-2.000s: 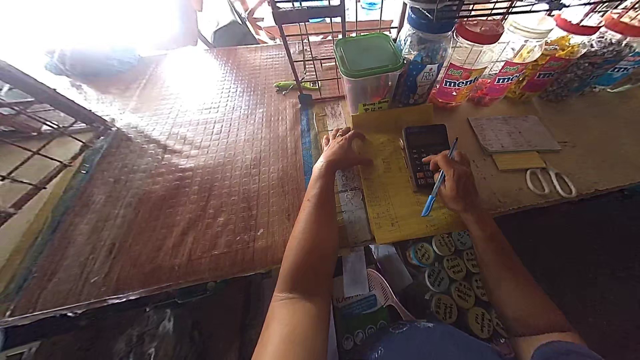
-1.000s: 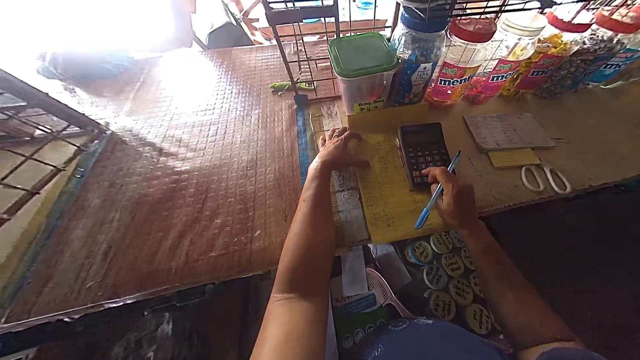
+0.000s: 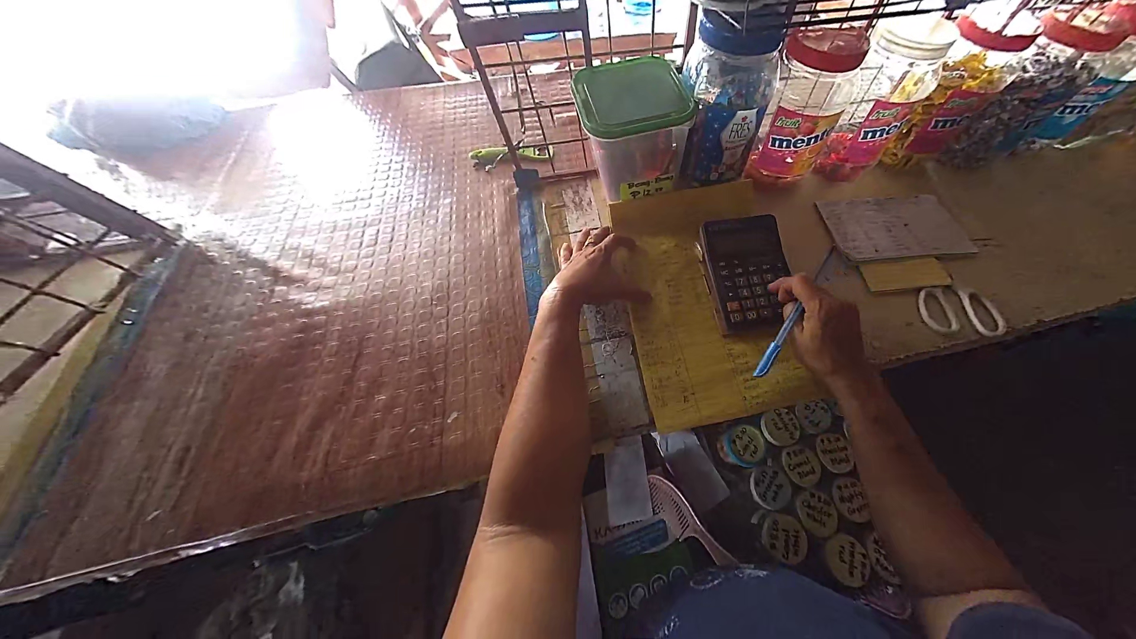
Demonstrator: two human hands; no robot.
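Observation:
A yellow sheet of paper [image 3: 683, 355] with handwriting lies on the counter, and a black calculator [image 3: 745, 266] rests on it. My right hand [image 3: 821, 328] grips a blue pen [image 3: 777, 342], its lower end slanting down over the paper, while a fingertip touches the calculator's right-side keys. My left hand [image 3: 596, 271] rests at the paper's left edge with fingers spread and curved, holding nothing. To the right of the calculator are a written-on pad [image 3: 896, 226], a small yellow slip [image 3: 905, 275] and scissors with white handles [image 3: 961, 311].
A green-lidded plastic tub [image 3: 635, 124] and several candy jars [image 3: 803, 106] line the counter's back, beside a metal grille [image 3: 532, 80]. The wide counter top [image 3: 355, 311] stretches left. Below the front edge are round labelled lids [image 3: 803, 466] and a pink plastic basket [image 3: 688, 519].
My right hand has shifted slightly over the calculator keys, with the pen still in it. My left hand remains at the paper's left edge.

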